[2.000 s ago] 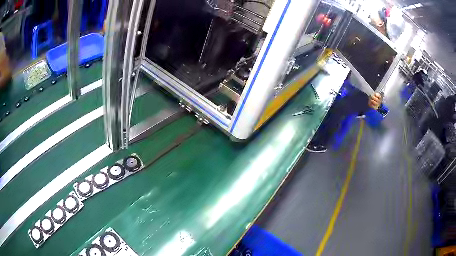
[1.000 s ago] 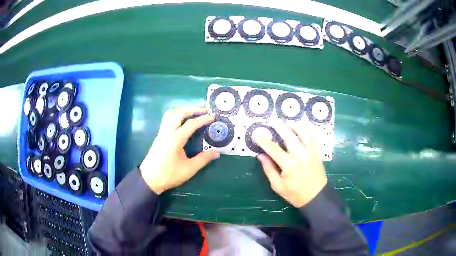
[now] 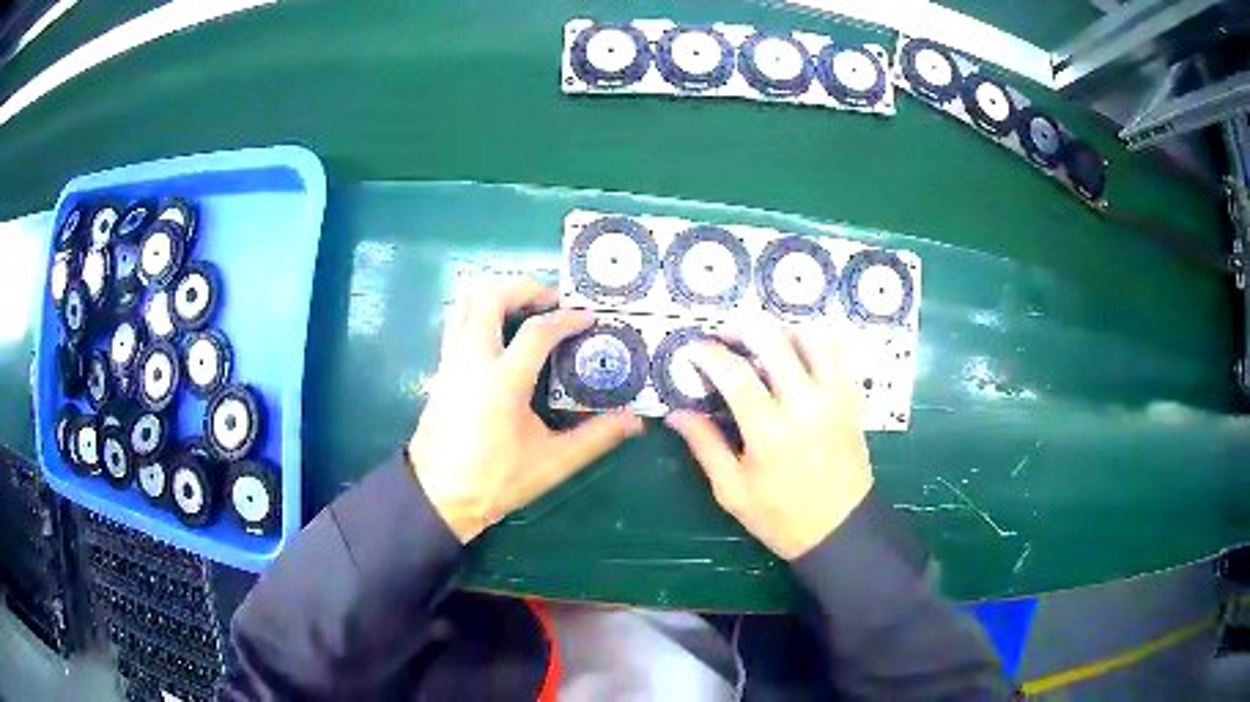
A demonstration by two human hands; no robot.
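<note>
Two silver fixture plates lie side by side on the green bench. The far plate (image 3: 742,305) holds a full row of black ring speakers. The near plate (image 3: 888,391) has a speaker with a bluish centre (image 3: 601,362) at its left end and a white-centred speaker (image 3: 690,370) beside it. My left hand (image 3: 496,412) curls round the bluish speaker, fingertips above it and thumb at its lower edge. My right hand (image 3: 788,436) has its fingers on the white-centred speaker and its thumb at the lower edge. The right hand covers part of the near plate.
A blue tray (image 3: 304,329) of loose round speakers stands at the left. Two loaded plates lie end to end farther back, one straight (image 3: 664,88), one slanting right (image 3: 951,99). A metal frame (image 3: 1141,41) is at the top right. Dark tray stacks (image 3: 151,603) are at the lower left.
The view has turned from the machine down to the bench. Since one second ago, my right hand and its speaker have moved left, close beside the bluish speaker.
</note>
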